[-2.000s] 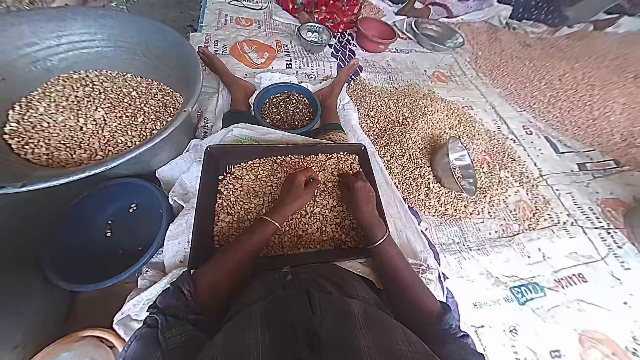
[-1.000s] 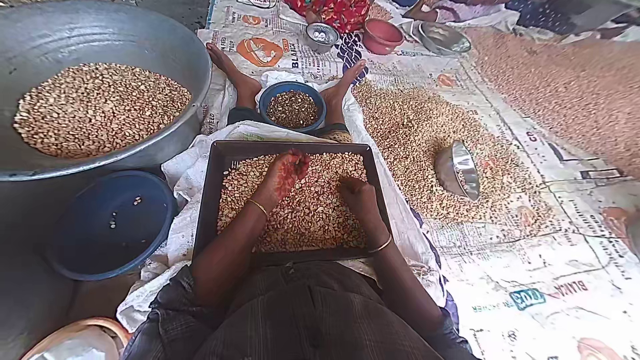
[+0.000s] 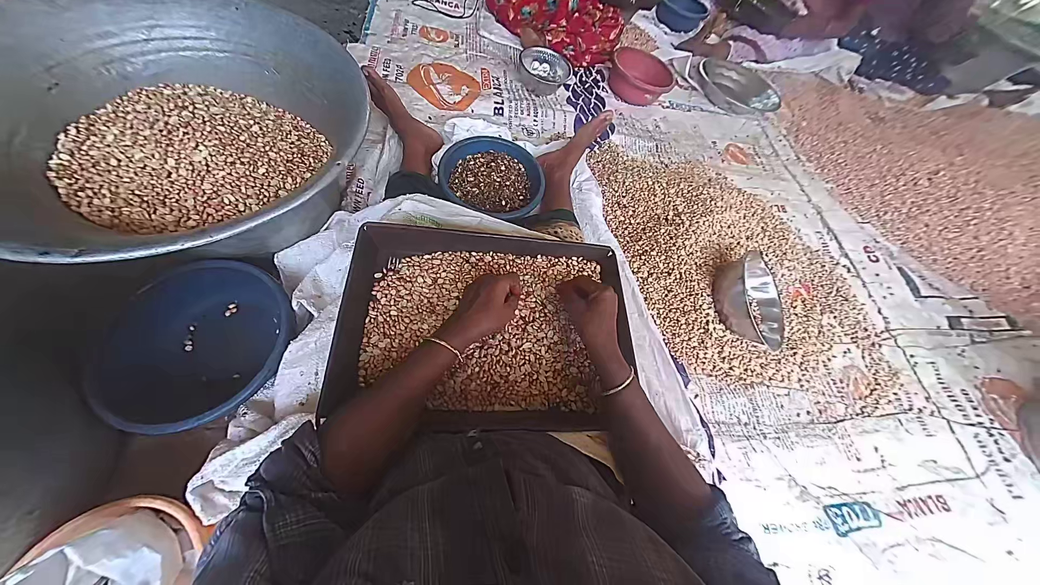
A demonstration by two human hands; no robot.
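A dark rectangular tray (image 3: pixel 341 325) lies across my lap, spread with pale and reddish nuts or kernels (image 3: pixel 487 374). Over the middle of the tray is my left hand (image 3: pixel 487 307), palm down, its fingers curled at the kernels. Just right of it my right hand (image 3: pixel 591 307) also bends its fingertips toward the kernels. Whether either hand pinches a kernel cannot be seen. Each wrist wears a thin bangle. Beyond the tray, between my feet, stands a blue bowl (image 3: pixel 445 172) holding darker bits.
A large metal basin (image 3: pixel 268 231) with kernels stands at the left, above a blue basin (image 3: pixel 175 357) with a few kernels. On printed sacks (image 3: pixel 780 487) at the right lie a kernel heap (image 3: pixel 674 236) and a tilted steel bowl (image 3: pixel 751 301). Other people sit at the top, near a red bowl (image 3: pixel 642 77).
My left hand was turned palm up, showing a reddish palm, one second ago; now it is turned down over the kernels. My right hand has stayed over the right part of the tray.
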